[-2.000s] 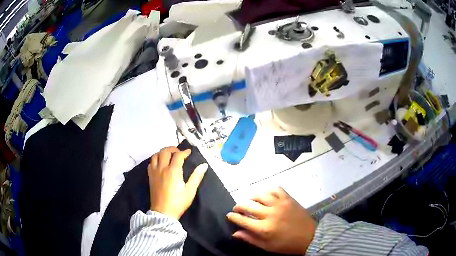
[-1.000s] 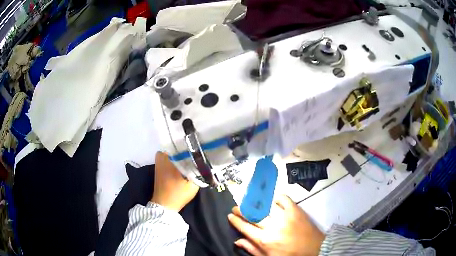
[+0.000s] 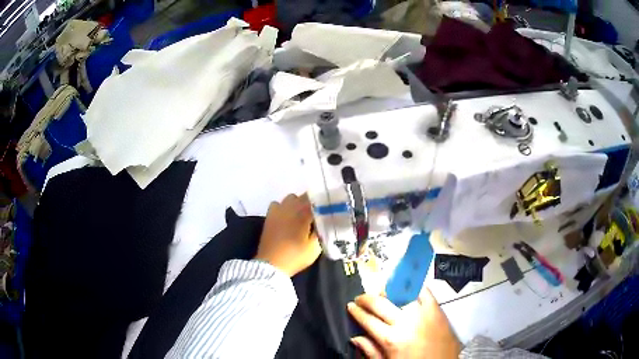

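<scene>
A black cloth panel lies under the needle area of the white sewing machine. My left hand rests on the cloth left of the needle, its fingertips partly hidden beside the machine head. My right hand lies low on the cloth's right edge, fingers spread, just below the blue plate. The brass-coloured presser foot guide shows between my hands. I cannot tell whether either hand grips the cloth.
A large black panel lies at the left. Pale cut panels and maroon cloth are behind. A black label piece, a pink-and-blue tool and a tub with yellow items are at the right.
My left hand has moved from the cloth in front of the needle to beside the machine head. My right hand has come near the blue plate. The view has shifted, showing more behind the machine.
</scene>
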